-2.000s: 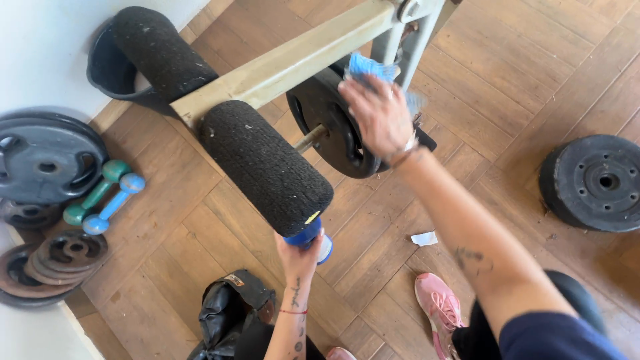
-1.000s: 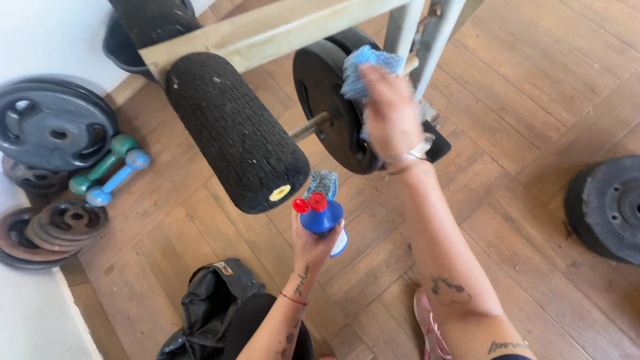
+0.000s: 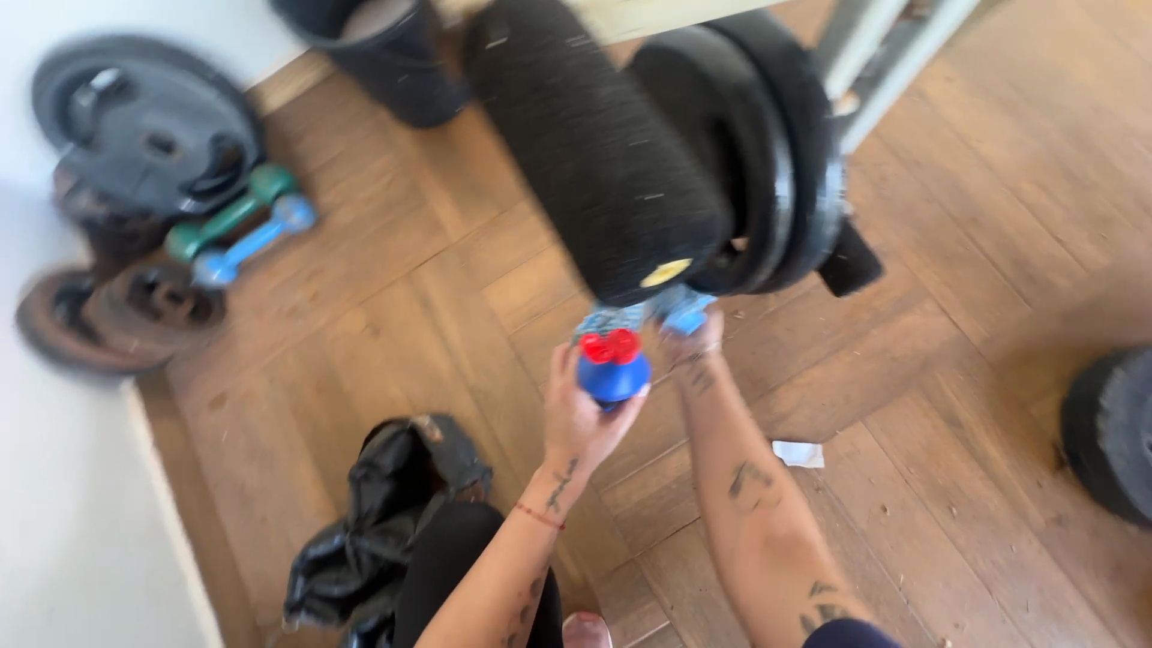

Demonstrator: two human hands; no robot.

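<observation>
My left hand is closed around a blue plastic bottle with a red cap; a patterned blue cloth shows just beyond the cap. Just to the right, my right hand grips a light blue cloth, partly hidden under the end of a black foam roller. The roller belongs to a gym machine with a cream metal frame. Black weight plates hang on the machine behind the roller. The view is blurred, so the fingers of my right hand are not clear.
Left, by the wall, lie a large grey plate, rusty plates, a green dumbbell and a blue dumbbell. A black bucket, black bag, white scrap and another black plate surround the machine.
My right hand has come down from the weight plates with its cloth and is now near my left hand, below the roller. The bottle has stayed in my left hand.
</observation>
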